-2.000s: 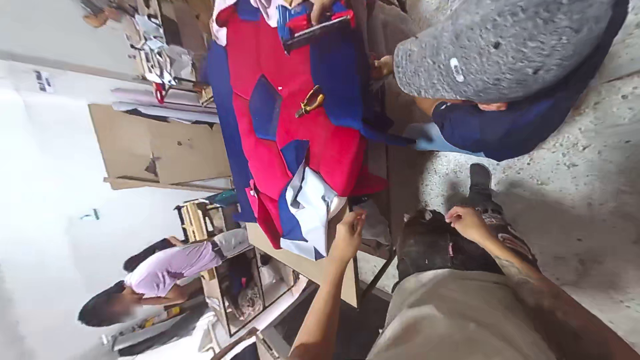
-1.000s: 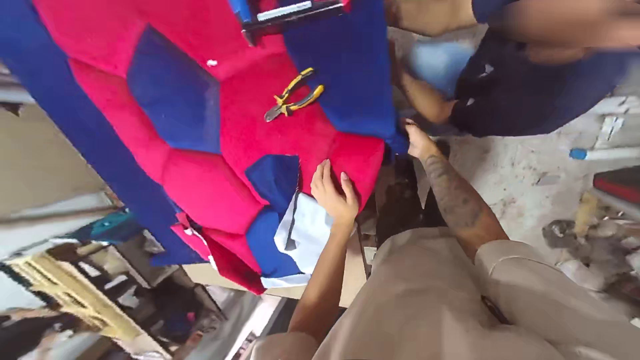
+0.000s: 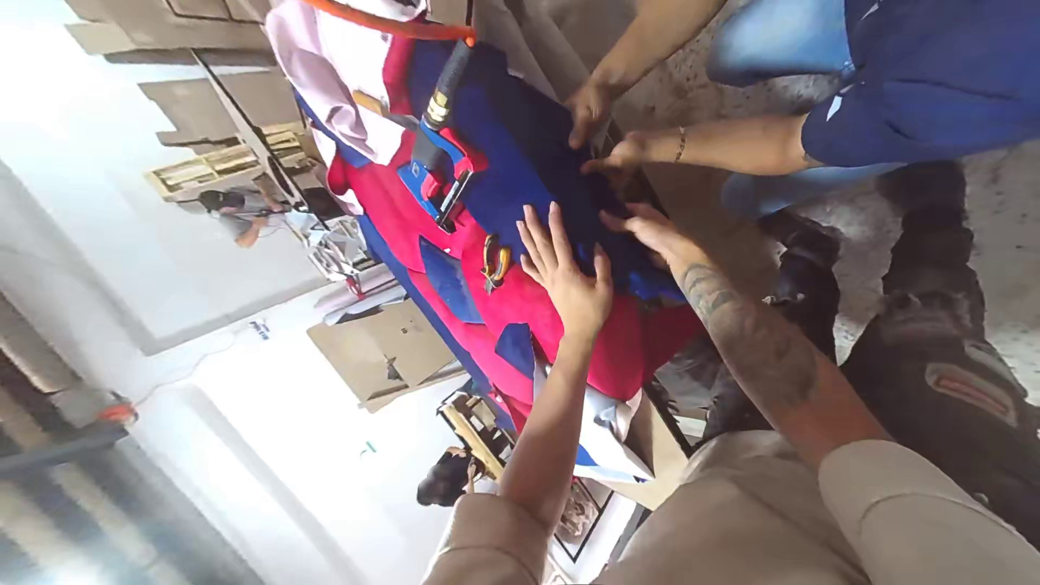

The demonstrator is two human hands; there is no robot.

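Note:
Red and blue upholstery fabric (image 3: 520, 195) covers a large padded piece in front of me. My left hand (image 3: 569, 280) lies palm down on it, fingers spread, where blue meets red. My right hand (image 3: 650, 231) is at the blue fabric's edge; its fingertips are partly hidden, so a grip on the cloth cannot be told. Yellow-handled cutting pliers (image 3: 494, 264) lie on the red fabric beside my left hand. A blue and red pneumatic stapler (image 3: 443, 166) with an orange hose (image 3: 390, 24) rests farther up. White cloth (image 3: 601, 431) shows at the near end.
A co-worker's hands (image 3: 601, 134) are at the same blue edge, just beyond my right hand. Pink fabric (image 3: 317, 73) lies at the far end. Cardboard sheets (image 3: 382, 349) lean on the wall. Two other people (image 3: 447, 479) are in the background. A wooden board (image 3: 662, 447) shows near my body.
My left hand has moved from the near red and white end up to the blue fabric. The co-worker's hands are now both at the blue edge. The view has turned and widened.

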